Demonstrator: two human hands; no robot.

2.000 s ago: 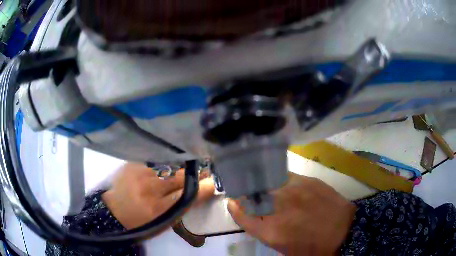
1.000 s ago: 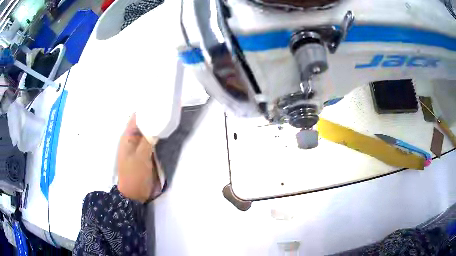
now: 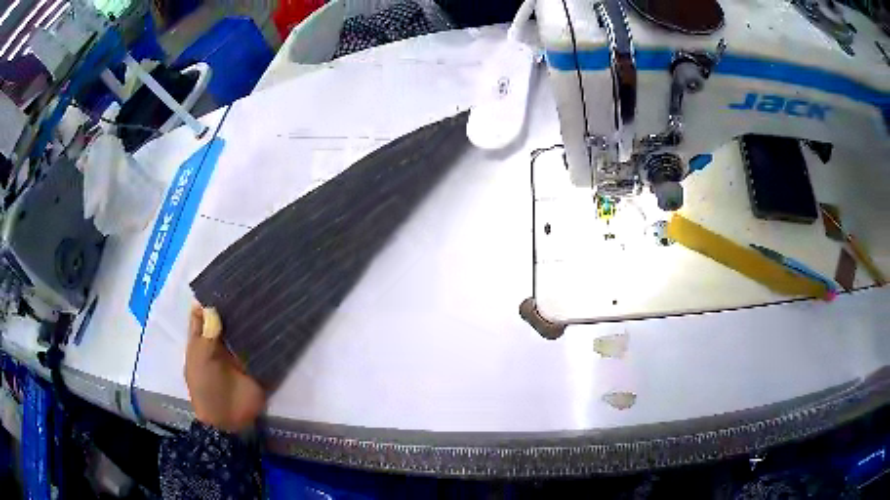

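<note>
A dark grey striped fabric panel lies slantwise on the white table, left of the sewing machine. My left hand grips its lower left end near the table's front edge. A pale cream cover is on the thumb. The panel's far end reaches to the white elongated plastic device. No white layer can be told apart from the table. My right hand is not in view. The lit needle and presser foot stand over the bed with no fabric under them.
The white sewing machine stands at the right. Right of the needle lie a yellow strip, blue-handled snips, a black rectangle and brown swatches. A measuring scale runs along the front edge. A neighbouring machine is at far left.
The view has shifted back from the machine head. The panel now lies spread out left of the machine, with my left hand at its near end. My right hand has left the needle area and the picture.
</note>
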